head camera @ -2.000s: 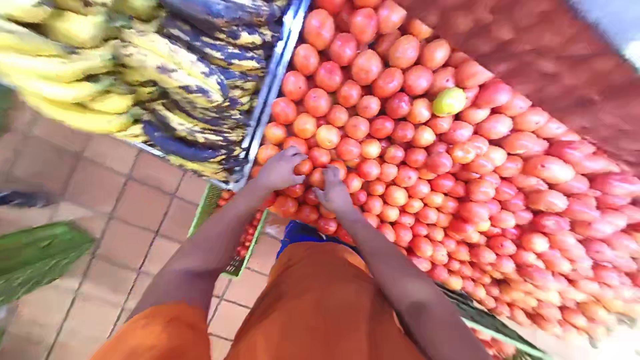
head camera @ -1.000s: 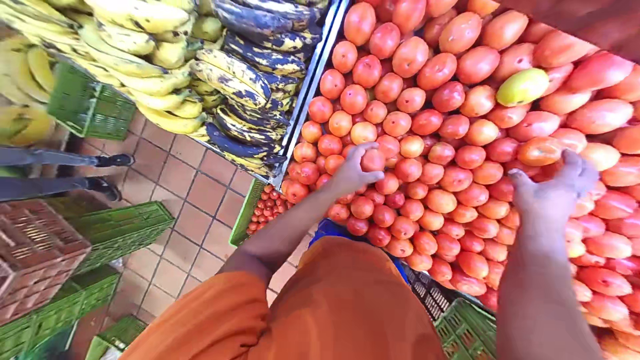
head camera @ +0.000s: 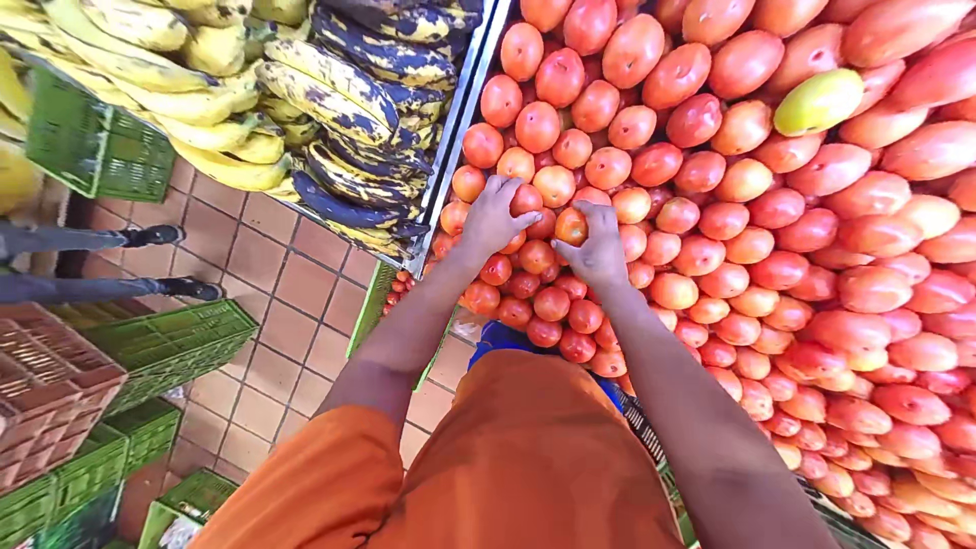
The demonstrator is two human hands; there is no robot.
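Observation:
A large pile of red tomatoes fills the right of the head view. My left hand lies at the pile's left part, its fingers curled round a red tomato. Just right of it, my right hand has thumb and fingers about an orange-red tomato. Both tomatoes sit among the others at the surface. A yellow-green tomato lies farther up to the right.
Yellow bananas and dark-spotted plantains lie left of a metal divider. Green crates and a reddish-brown crate stand on the tiled floor. Another person's legs show at the left.
My right hand has moved left from the pile's right side, where it was one second ago, to beside my left hand. Both hands were also close together two seconds ago.

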